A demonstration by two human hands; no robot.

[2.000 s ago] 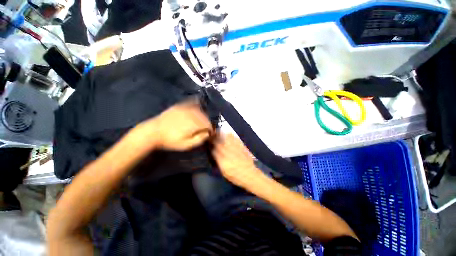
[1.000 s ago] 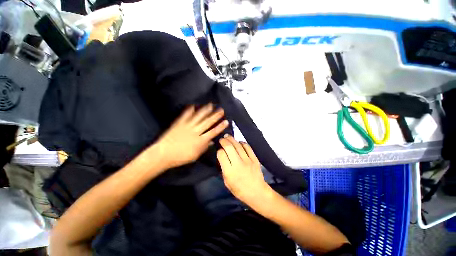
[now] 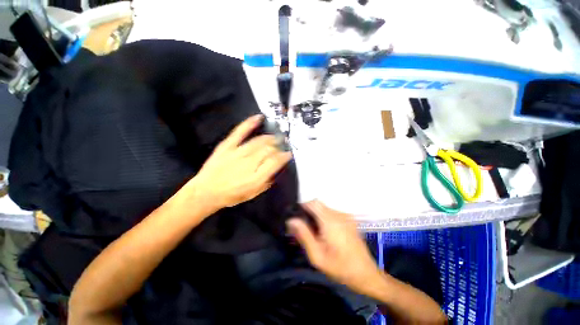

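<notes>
A large black cloth piece (image 3: 121, 127) lies left of the needle and drapes over the lap. Its right edge runs beside the presser foot and needle (image 3: 286, 120) of the white sewing machine (image 3: 470, 82). My left hand (image 3: 248, 166) lies on the cloth, fingers spread, its fingertips close to the presser foot. My right hand (image 3: 334, 238) is slightly blurred at the table's front edge and pinches the edge of the black cloth between thumb and fingers. The strip's course under my hands is hidden.
Scissors with green and yellow handles (image 3: 451, 181) lie right of the needle. Near them are a brown tab (image 3: 387, 124), black strips (image 3: 420, 113) and a black cloth bundle (image 3: 493, 153). A blue basket (image 3: 467, 266) stands below the table's front edge (image 3: 407, 219). A dark device (image 3: 33, 39) is at the upper left.
The long black strip right of the needle no longer shows on the table. My right hand has moved down and right and now grips the cloth edge. The cloth has shifted left, and the view has moved.
</notes>
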